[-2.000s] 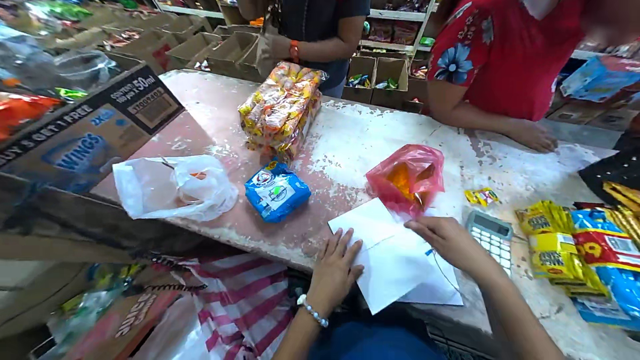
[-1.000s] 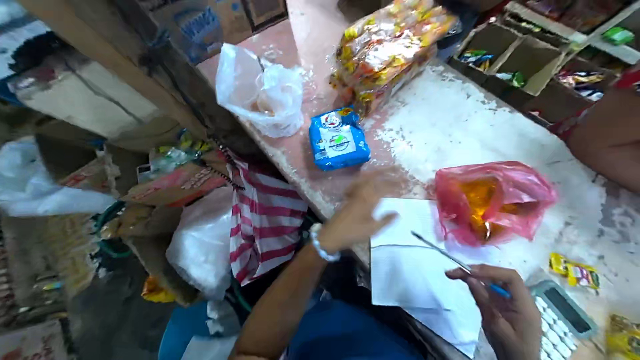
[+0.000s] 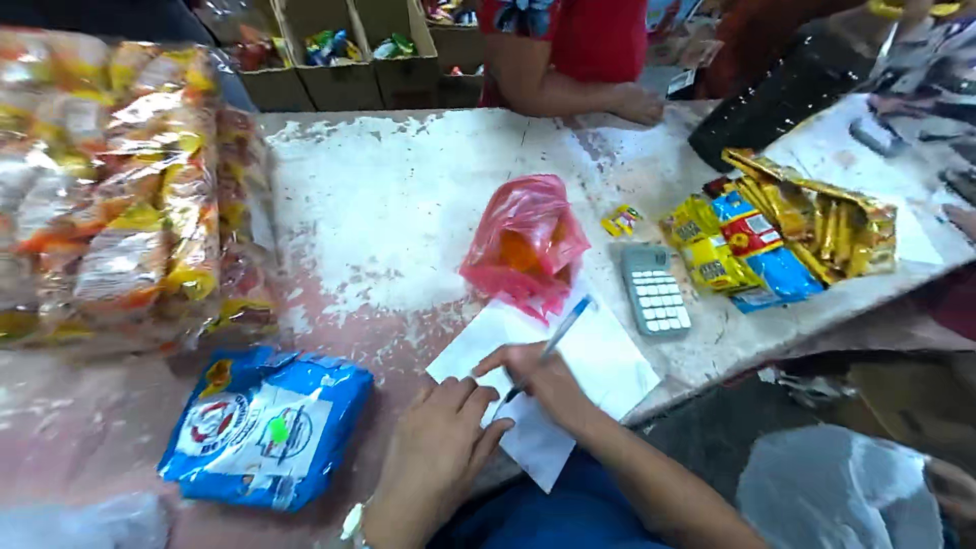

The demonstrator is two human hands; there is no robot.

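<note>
My right hand (image 3: 545,381) is closed around a pen (image 3: 566,329) with a blue end, its tip down at the white paper sheets (image 3: 610,358). My left hand (image 3: 442,431) lies at the paper's left edge, fingers spread a little, close to the right fingertips and holding nothing. Just beyond the paper sits a pink plastic bag (image 3: 530,236) with something orange inside. A grey calculator (image 3: 656,290) lies to the right of the paper, with a small yellow packet (image 3: 621,220) behind it. The blue packet (image 3: 267,428) rests left of my left hand.
A large clear-wrapped bundle of snack packs (image 3: 114,191) stands at the left. Yellow and blue sachets (image 3: 762,236) lie at the right, near a black bag (image 3: 793,91). Across the worn counter (image 3: 374,198) a person's forearm (image 3: 579,99) rests by cardboard boxes (image 3: 335,88). A translucent bag (image 3: 839,488) is at lower right.
My left hand, blurred above the paper's left edge a second ago, now rests on it. The pen in my right hand now points down at the paper. The view has swung to the right.
</note>
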